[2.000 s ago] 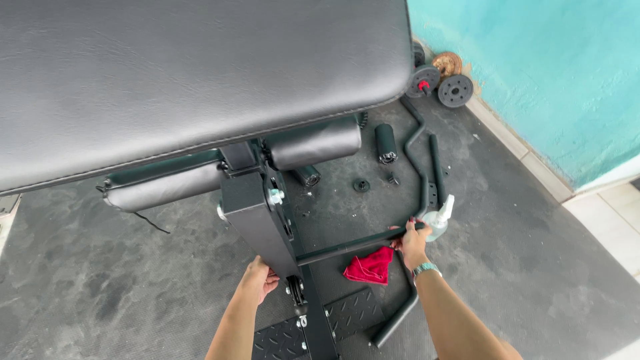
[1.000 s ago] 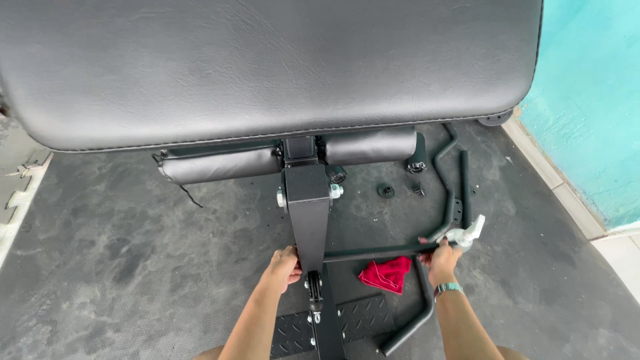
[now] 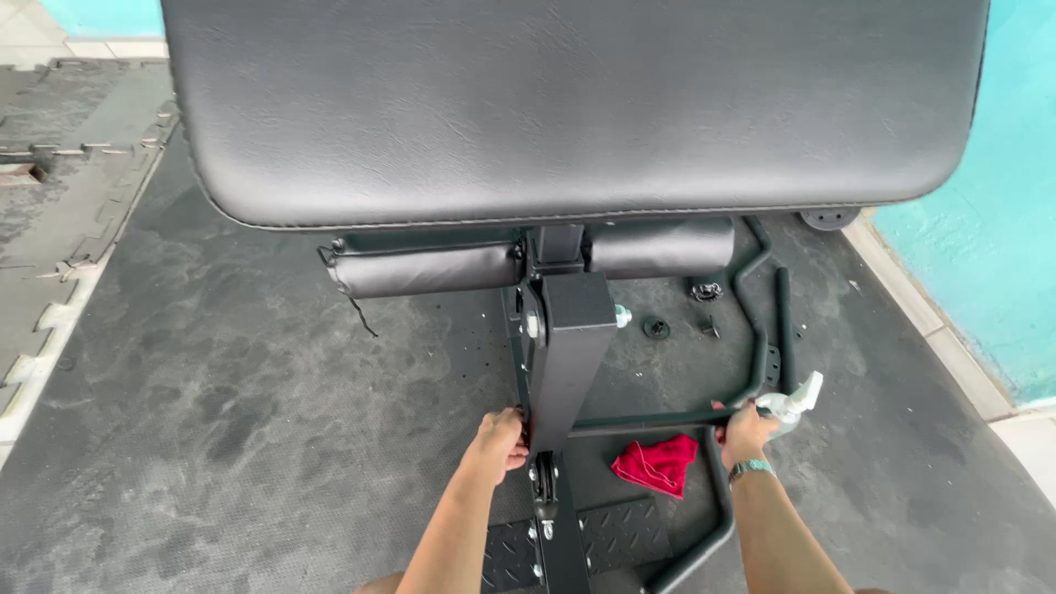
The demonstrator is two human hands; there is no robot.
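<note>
My left hand (image 3: 502,440) is at the left side of the black steel upright (image 3: 573,363) of a gym bench, its fingertips partly hidden behind the metal. My right hand (image 3: 745,432) grips the outer end of a straight black bar (image 3: 643,425) that runs out to the right from the upright. Just beyond that hand a clear spray bottle with a white trigger head (image 3: 802,396) stands on the floor. A red cloth (image 3: 657,466) lies below the bar. Above are a large black padded board (image 3: 577,115) and two roller pads (image 3: 429,271). A cable pulley (image 3: 545,480) sits low on the frame.
A bent black bar (image 3: 749,297) and a short tube (image 3: 784,330) lie on the rubber floor at right, near small round parts (image 3: 657,328). Textured foot plates (image 3: 624,532) flank the frame's base. A weight plate (image 3: 829,218) is beside the turquoise wall (image 3: 973,289). Interlocking mats (image 3: 74,214) lie at left.
The view has swung left and turned. Both hands have stayed at the same places on the upright and the bar.
</note>
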